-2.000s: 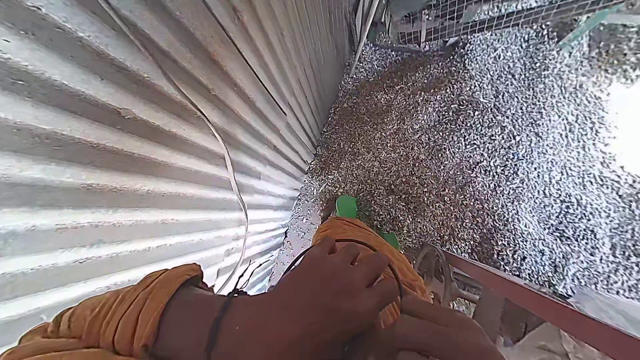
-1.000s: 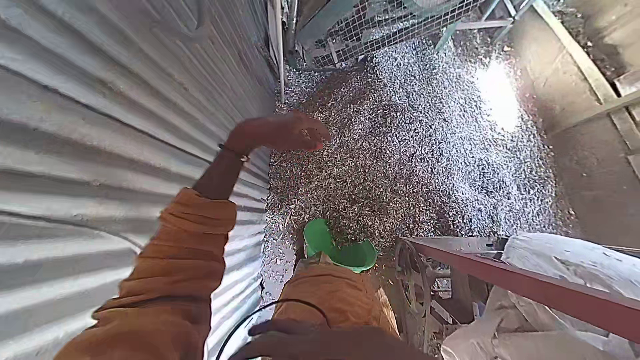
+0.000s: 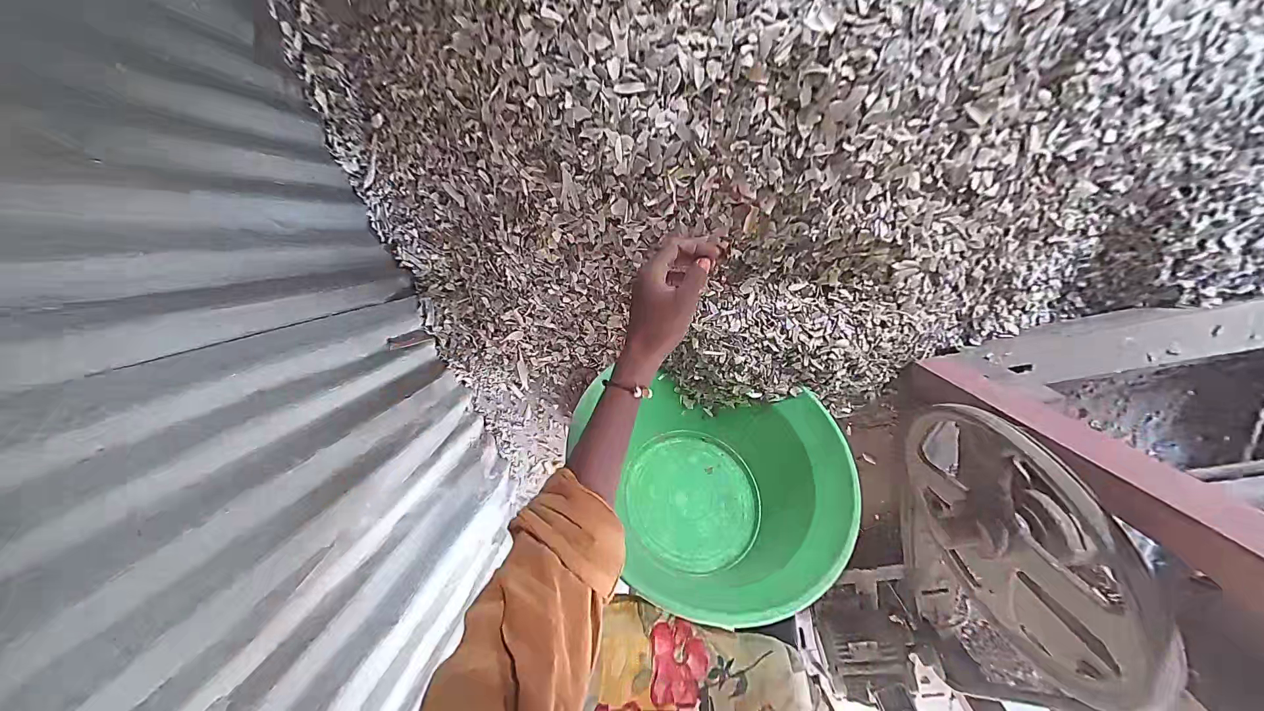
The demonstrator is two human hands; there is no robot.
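My left hand (image 3: 673, 296), with a thin bracelet at the wrist, reaches over a large heap of dry leaf-like flakes (image 3: 790, 197). Its fingers are bent with the tips close together near the heap's surface; whether any flakes are between them cannot be told. Below the hand, a round green plastic basin (image 3: 701, 504) stands at the heap's near edge, its far rim partly under flakes and its bottom nearly bare. My left forearm, in an orange sleeve, crosses the basin's left rim. My right hand is out of view.
A corrugated metal wall (image 3: 197, 346) runs along the left. At the lower right are a spoked metal wheel (image 3: 1037, 553) and a reddish metal beam (image 3: 1106, 464). A flower-patterned cloth (image 3: 691, 662) lies just below the basin.
The view has moved much closer to the heap and basin. My left hand, over the upper part of the heap a second ago, is now just beyond the basin. My right hand has left the view.
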